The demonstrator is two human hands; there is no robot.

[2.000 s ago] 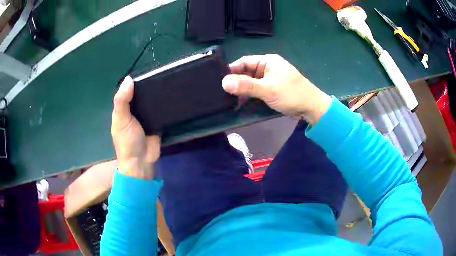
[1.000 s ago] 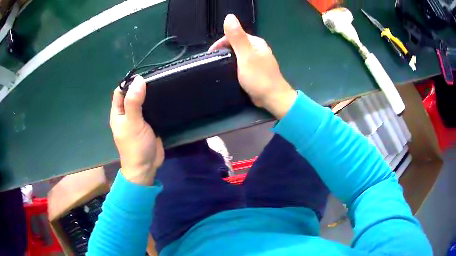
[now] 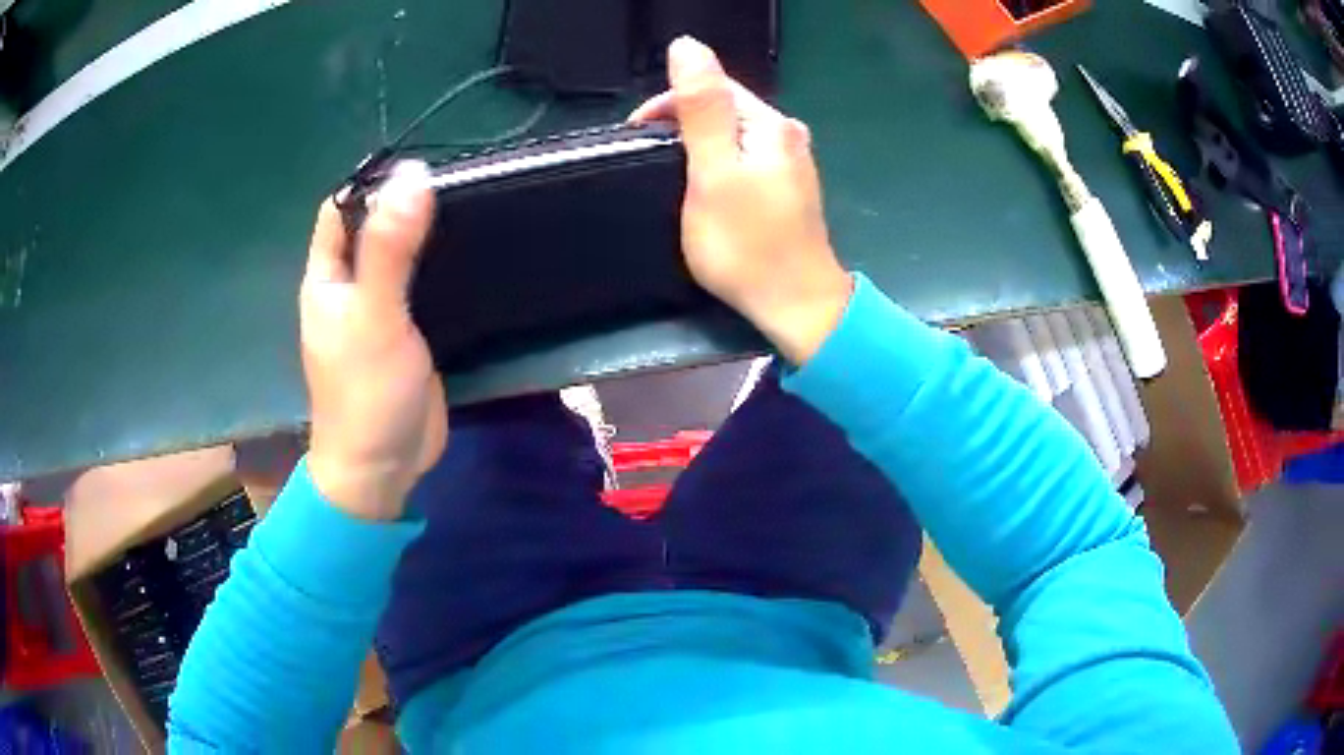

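Observation:
A black portable player (image 3: pixel 553 244) is held between both hands over the near edge of the green bench. Its flat dark face is turned up to me, and its long studded side with a silver strip lies along the far edge. My left hand (image 3: pixel 369 332) grips its left end, thumb at the upper left corner. My right hand (image 3: pixel 759 214) grips its right end, thumb raised at the upper right corner. A thin black strap (image 3: pixel 464 96) loops from the left end. The underside of the player is hidden.
Black panels (image 3: pixel 634 44) lie at the far side of the bench (image 3: pixel 884 192). On the right are an orange box (image 3: pixel 995 21), a mallet (image 3: pixel 1083 207), yellow-handled cutters (image 3: pixel 1162 180) and a pink-edged black item (image 3: pixel 1290 263). Cartons stand below, left (image 3: pixel 140 494) and right (image 3: pixel 1197 428).
My right hand has moved from the player's right side up to its upper right corner, thumb raised. The player has tilted, bringing its studded edge into view. The camera view has shifted.

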